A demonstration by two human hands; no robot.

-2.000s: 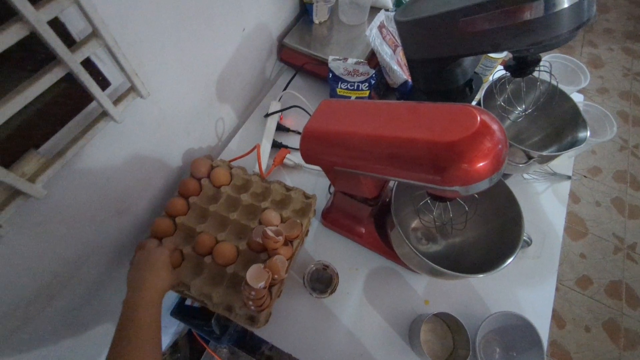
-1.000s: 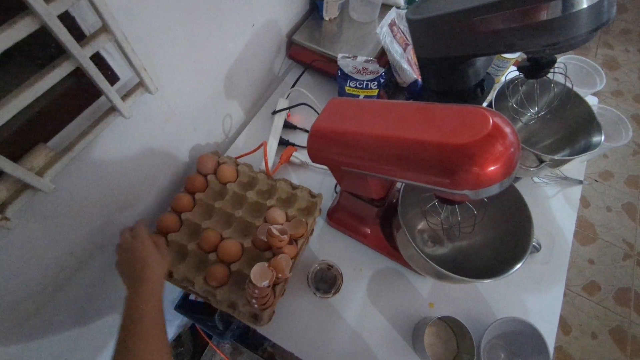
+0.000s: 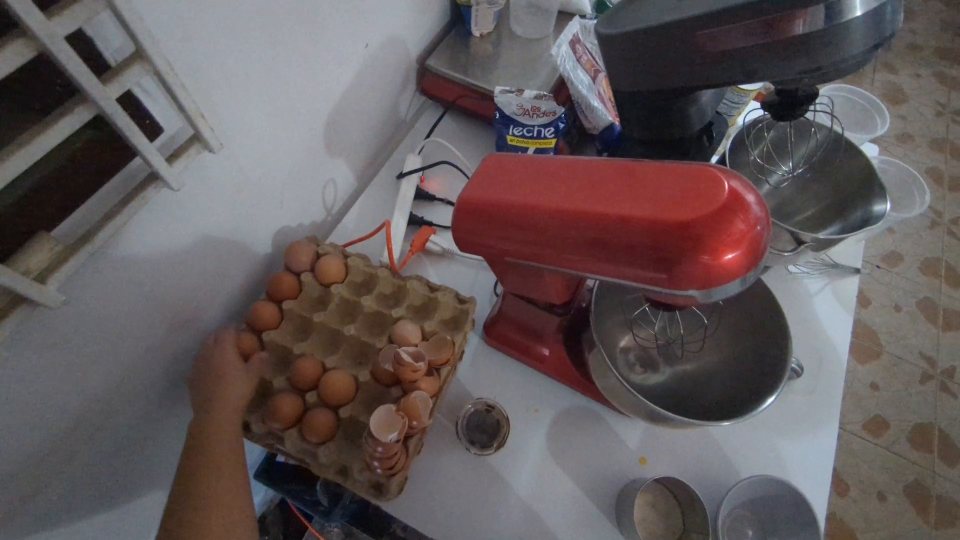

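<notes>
My left hand (image 3: 225, 371) is at the left edge of a cardboard egg tray (image 3: 360, 300), its fingers around or against a brown egg (image 3: 249, 344); whether they grip it is not clear. Other whole eggs line the tray's left and upper-left side, with a group of brown eggs (image 3: 306, 373) near the hand. Cracked eggshells (image 3: 410, 363) lie on the right side, some in a stack (image 3: 387, 442). My right hand is out of view.
Right of the tray stands a red stand mixer (image 3: 607, 225) with a steel bowl (image 3: 697, 375) and whisk. Behind are a dark mixer (image 3: 735, 52), a milk powder packet (image 3: 529, 124) and a scale (image 3: 487, 64). A small glass (image 3: 482, 426), a metal cup (image 3: 664, 510) and plugged cables (image 3: 427, 206) are nearby.
Near my left hand, the lower-left group of eggs has gained one since a second ago. The hand remains at the tray's left edge.
</notes>
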